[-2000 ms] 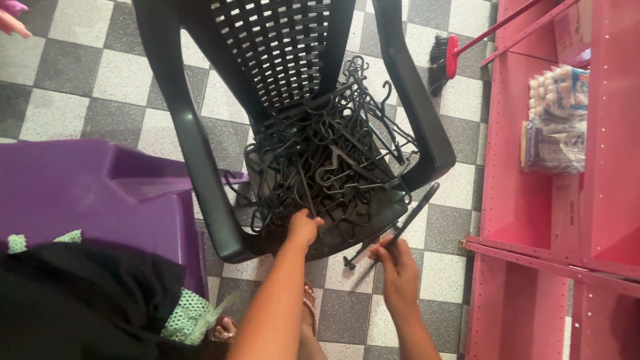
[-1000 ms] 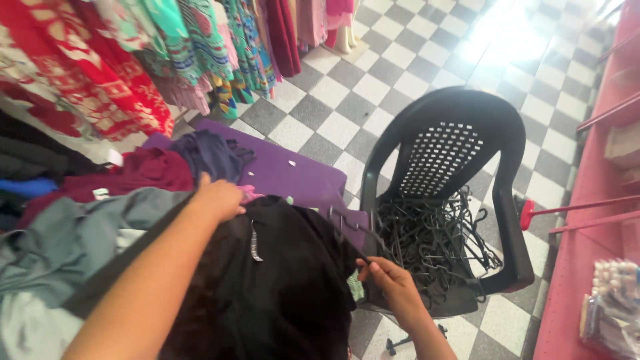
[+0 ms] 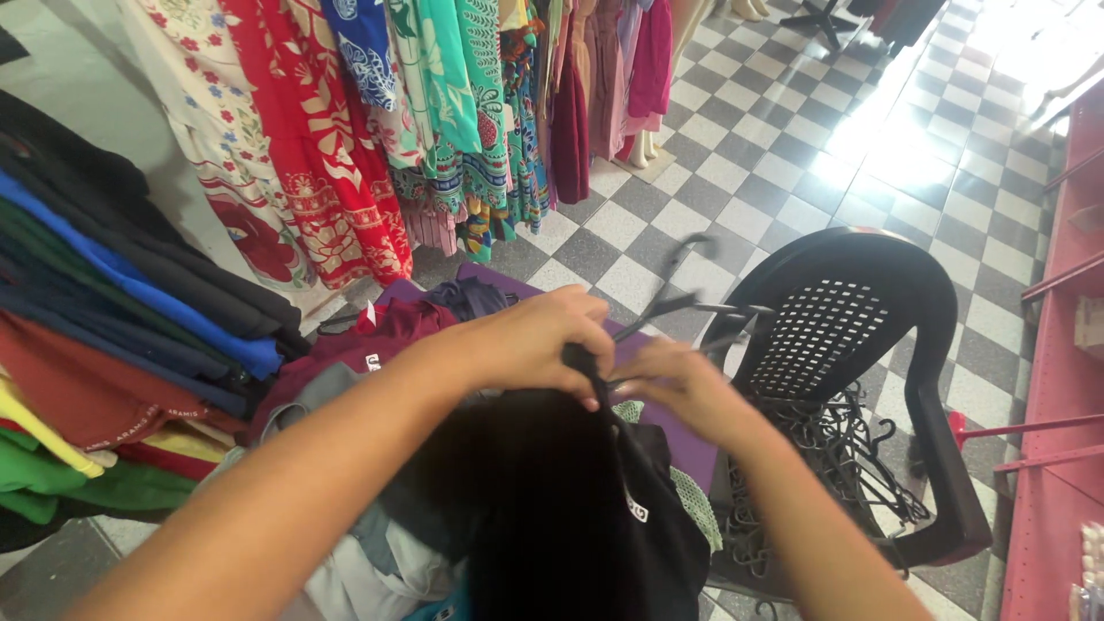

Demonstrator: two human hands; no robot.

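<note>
My left hand (image 3: 552, 341) grips the upper edge of a black garment (image 3: 552, 509), which hangs down in front of me. Close beside it, my right hand (image 3: 668, 379) holds a black plastic clothes hanger (image 3: 664, 304) at the garment's edge. The hanger's hook points up and away from me; it is blurred, and its lower part is hidden by the hands and cloth. Behind and under the garment, a purple surface (image 3: 699, 457) bears maroon (image 3: 405, 323), grey and dark blue clothes. At the right, tangled black hangers (image 3: 802, 466) fill the seat of a black plastic chair (image 3: 936, 405).
Patterned dresses (image 3: 319, 155) hang at the top left. Dark, blue and red-brown garments (image 3: 112, 362) hang at the left edge. A pink metal shelf unit (image 3: 1056, 431) runs along the right side, with a red-handled broom (image 3: 1000, 429) beside it. The floor (image 3: 742, 147) is checkered tile.
The view has swung left from the chair. Both hands have come together at the black garment's edge, and the hanger now stands above it.
</note>
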